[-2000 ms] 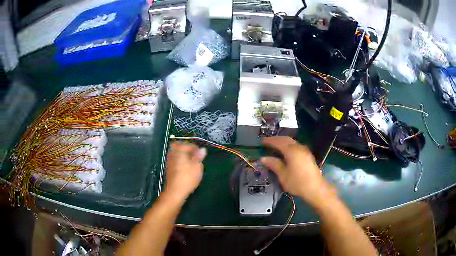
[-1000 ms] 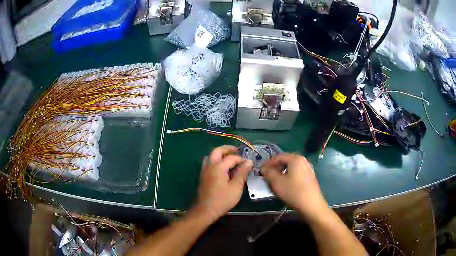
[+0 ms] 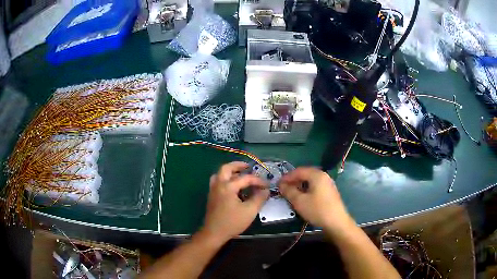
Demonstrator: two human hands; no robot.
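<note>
A silver housing lies on the green mat at the near edge, its pale plate towards me. A wire lead runs from its middle up and left to a small white connector. Another lead hangs over the bench edge below. My left hand is at the housing's left side, fingertips pinched over its centre. My right hand is at the right, fingertips meeting the left ones. Something tiny may be between the fingertips; it is too small and hidden to tell.
An automatic screw feeder stands behind the housing. A black electric screwdriver stands to its right, near tangled black parts. Gaskets and a knotted bag lie left of the feeder. A clear tray holds wired white modules. Cardboard boxes sit below.
My left hand has come from the left of the housing to its centre, and my right hand has moved down to meet it. Both now cover the housing's middle. The view has shifted slightly.
</note>
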